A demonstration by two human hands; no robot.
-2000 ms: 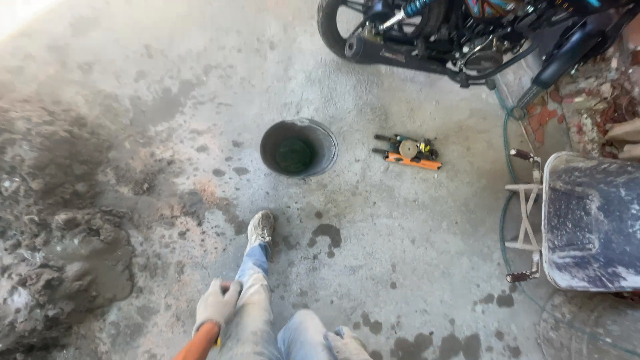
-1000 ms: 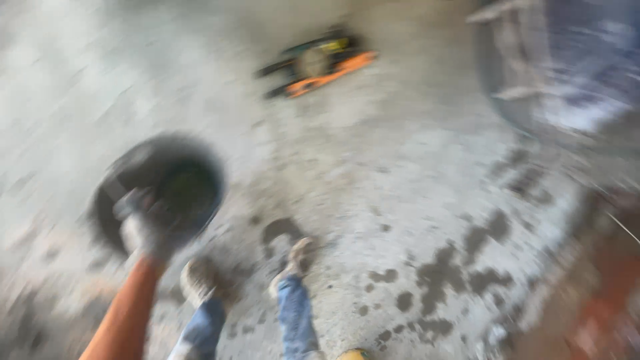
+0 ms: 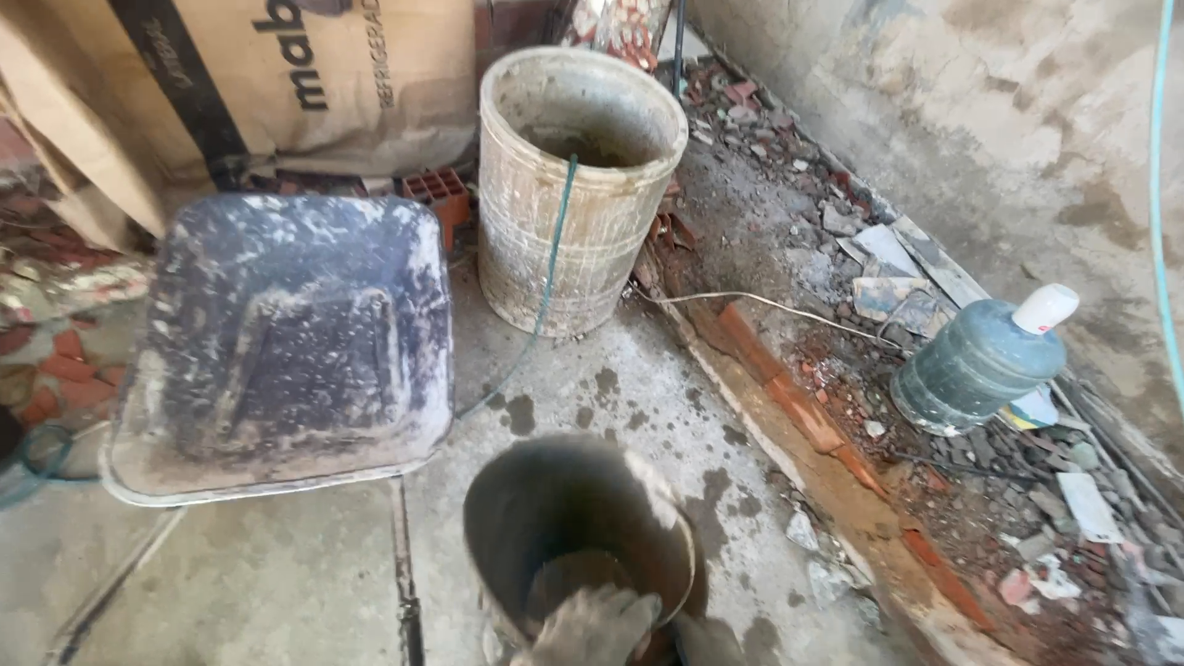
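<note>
A dark bucket (image 3: 578, 499) hangs or stands low at the bottom centre of the head view, its open mouth facing me. My left hand (image 3: 597, 629), in a grey, dirty glove, is at the bucket's near side, its fingers closed on the thin wire handle. The bucket's inside is dark, so its contents are unclear. I cannot make out my right hand; a blurred grey shape at the bottom edge, right of the bucket, may be a shoe or a glove. Ahead stands a large cement-stained drum (image 3: 564, 231) with a green hose (image 3: 553, 264) over its rim.
A wheelbarrow (image 3: 296, 342) with a stained tray stands at the left. Behind it leans a large cardboard sheet (image 3: 351, 102). A hollow brick (image 3: 439, 196) is beside the drum. A raised brick edge (image 3: 786, 416), rubble and a large blue water bottle (image 3: 980, 365) lie to the right, along the wall.
The view has swung to the drum and wheelbarrow. My left hand, away from the bucket two seconds ago, has taken hold of it. The bucket has come along from the floor near the orange tool.
</note>
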